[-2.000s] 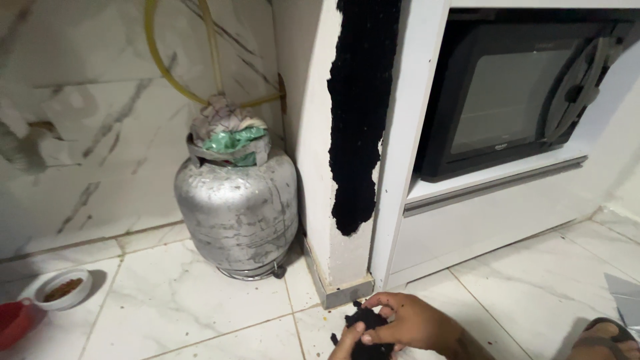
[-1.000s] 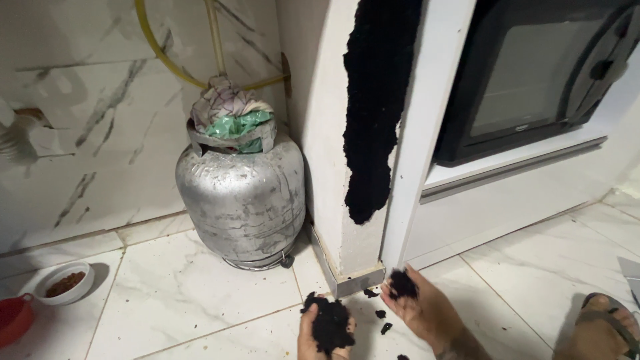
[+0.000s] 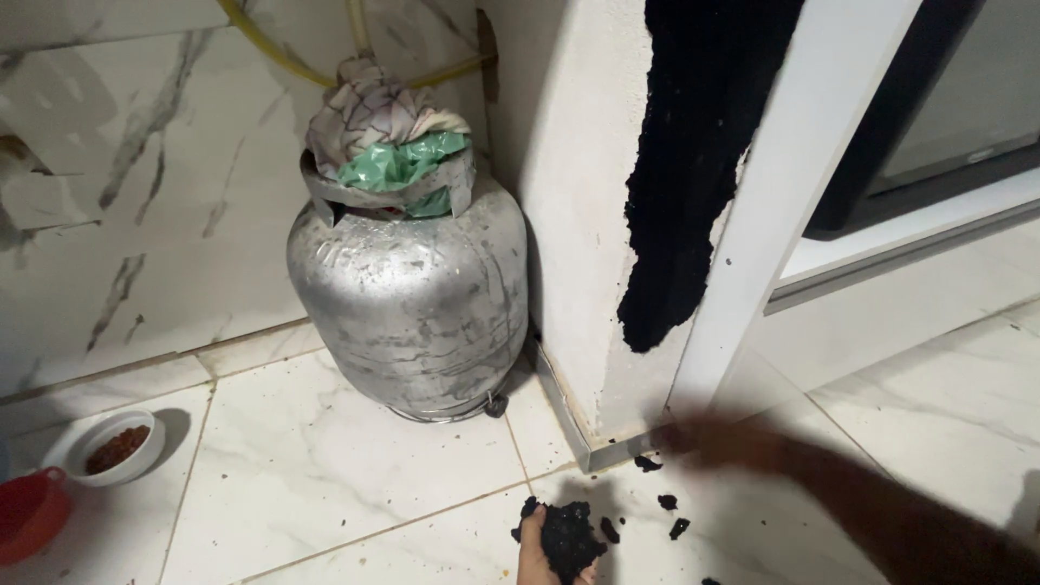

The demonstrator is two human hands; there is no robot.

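My left hand holds a crumpled clump of ragged black material low over the floor. Motion blurs my right hand, which reaches to the foot of the white wall corner beside the cabinet's white side panel; whether its fingers hold anything cannot be made out. Torn black scraps lie on the tiles between the hands. Above, a long black strip with ragged edges covers part of the wall's narrow face.
A silver gas cylinder, topped with a cloth and green plastic, stands left of the wall corner. A white bowl of brown pellets and a red bowl sit at far left. A black oven-like appliance is at right.
The right hand held a black piece a second ago and has moved to the wall's foot. The left hand keeps its black clump. Two seconds ago both hands were together around the black material.
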